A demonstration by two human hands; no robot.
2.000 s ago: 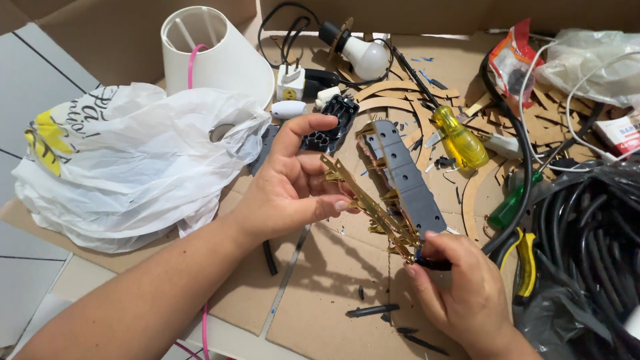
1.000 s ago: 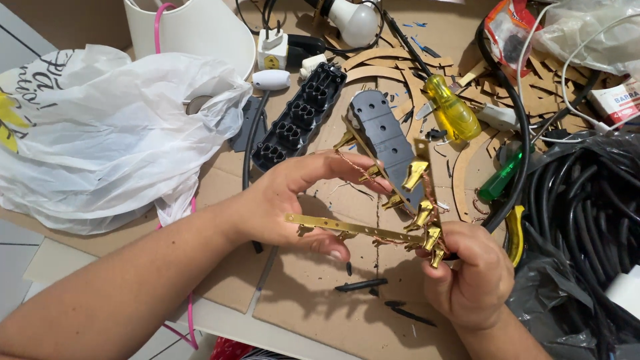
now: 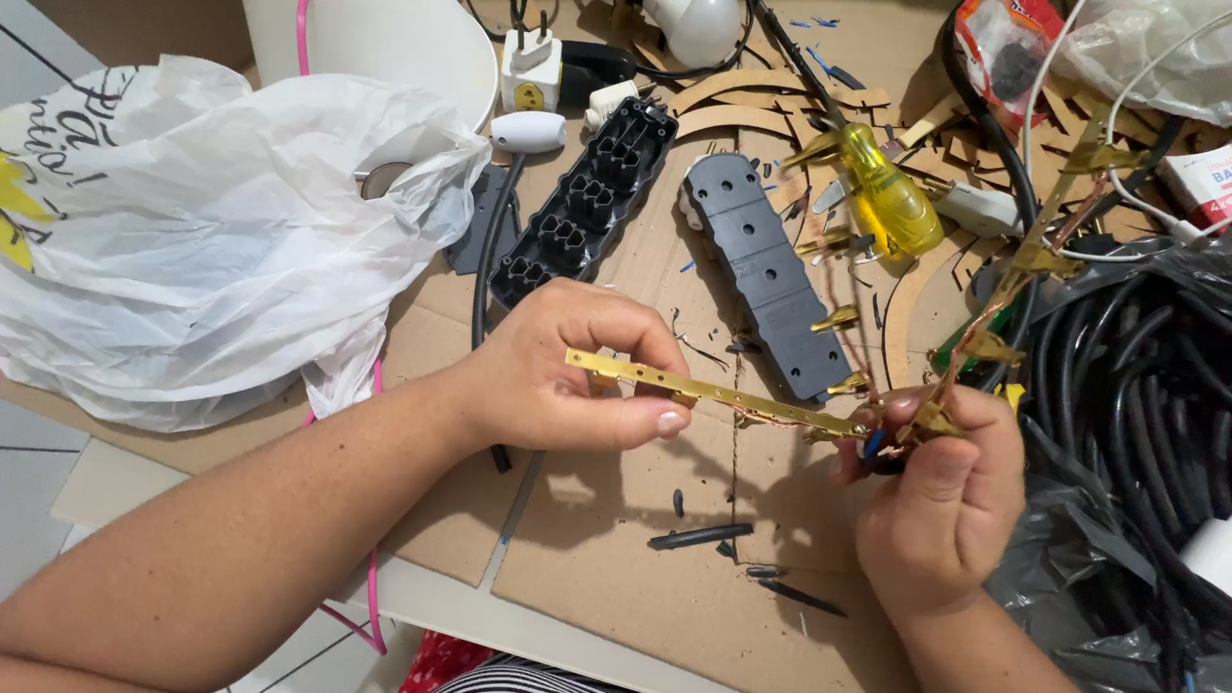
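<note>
My left hand [image 3: 587, 371] pinches a perforated brass contact strip [image 3: 722, 393] between thumb and fingers. At the strip's other end, my right hand [image 3: 938, 481] grips the joined ends of several brass strips with copper wire. Another brass contact strip [image 3: 1030, 260] with clips rises from my right hand toward the upper right, and a blurred one stands up beside it. Beyond my hands lie an open black plastic power-strip housing [image 3: 587, 197], with its moulded cavities facing up, and a grey power-strip casing [image 3: 770, 274] with holes.
Left lies a white plastic bag [image 3: 192, 241]. A yellow-handled screwdriver [image 3: 890, 192] rests among cardboard scraps [image 3: 760, 115]. Coiled black cable [image 3: 1126, 385] lies at the right. A light bulb [image 3: 703, 29], a white plug adapter [image 3: 531, 72] and a lampshade [image 3: 385, 48] stand behind; black offcuts [image 3: 701, 536] lie in front.
The brass strips, bunched together two seconds ago, are now spread apart. My left hand, near the grey casing earlier, now holds one strip out to the left. The view has moved closer.
</note>
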